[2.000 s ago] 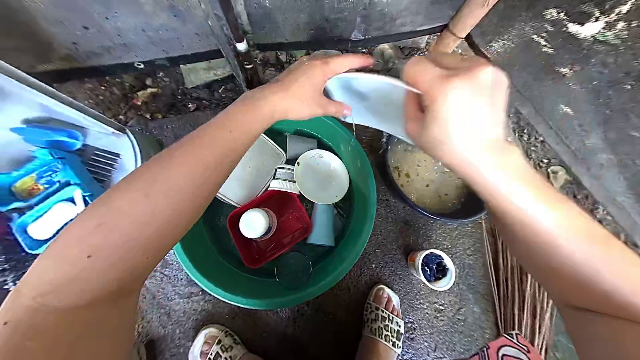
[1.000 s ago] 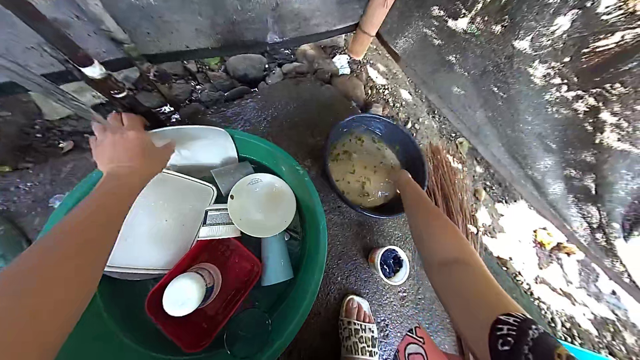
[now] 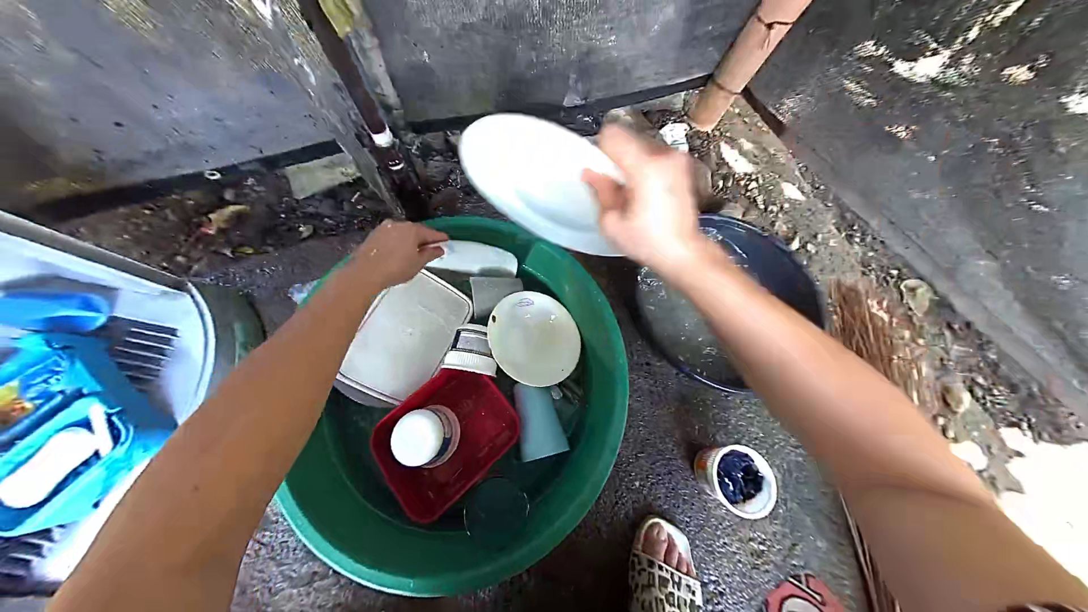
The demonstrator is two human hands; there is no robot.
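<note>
My right hand, blurred, grips the rim of a white plate above the gap between a green basin and a dark basin of cloudy water. My left hand pinches the end of a white dish at the green basin's upper left rim. Inside that basin lie a whitish rectangular lid or tray, a cream bowl, a red plastic tray with a white-capped jar in it, a pale blue cup and a clear round container.
A small white tub with dark blue stuff stands right of the green basin. A stick broom lies at the right. A white container with blue items is at the left. A bamboo pole and sheet walls stand behind.
My right hand was in the dark basin's water a second ago and is now raised with the white plate. My left hand stays at the green basin's upper left. The view has swung left.
</note>
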